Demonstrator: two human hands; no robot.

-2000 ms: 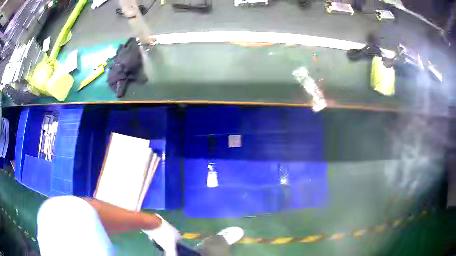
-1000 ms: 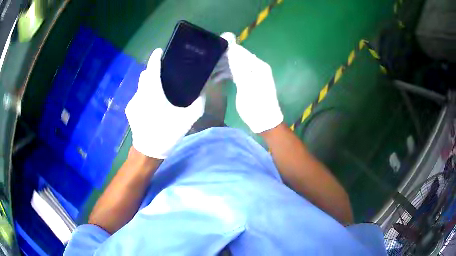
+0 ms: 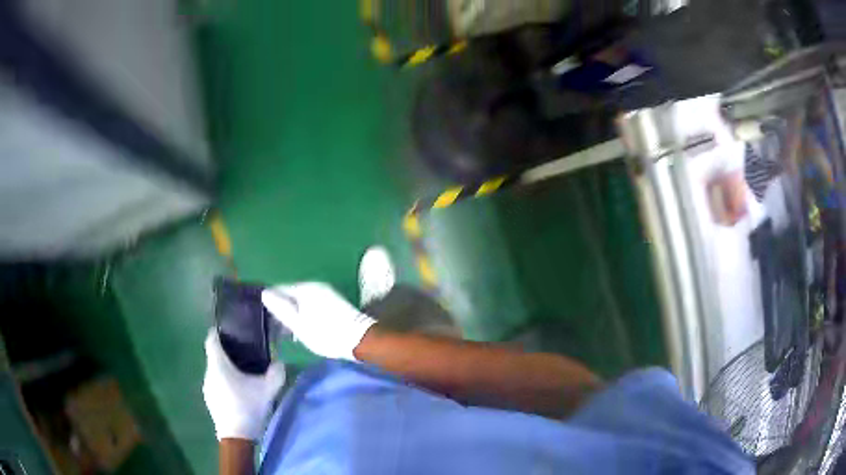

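A dark, flat smartphone (image 3: pixel 241 327) with an unlit-looking screen is held low at the left, in front of the blue work coat. My left hand (image 3: pixel 237 390), in a white glove, holds it from below and the left side. My right hand (image 3: pixel 320 318), in a white glove, is at the phone's upper right edge, with fingertips touching or very close to it. The picture is blurred, so the exact contact of the right fingers cannot be told.
Green floor (image 3: pixel 297 139) with yellow-black tape (image 3: pixel 448 197) lies ahead. A white shoe (image 3: pixel 376 274) shows beyond my right hand. A large grey panel (image 3: pixel 83 158) is at upper left. A metal-edged bench (image 3: pixel 672 250) with a wire fan guard (image 3: pixel 756 399) is at right.
The view has swung from the blue bins to the open floor and the bench at right. The phone and both hands now appear lower and further left; the phone remains held.
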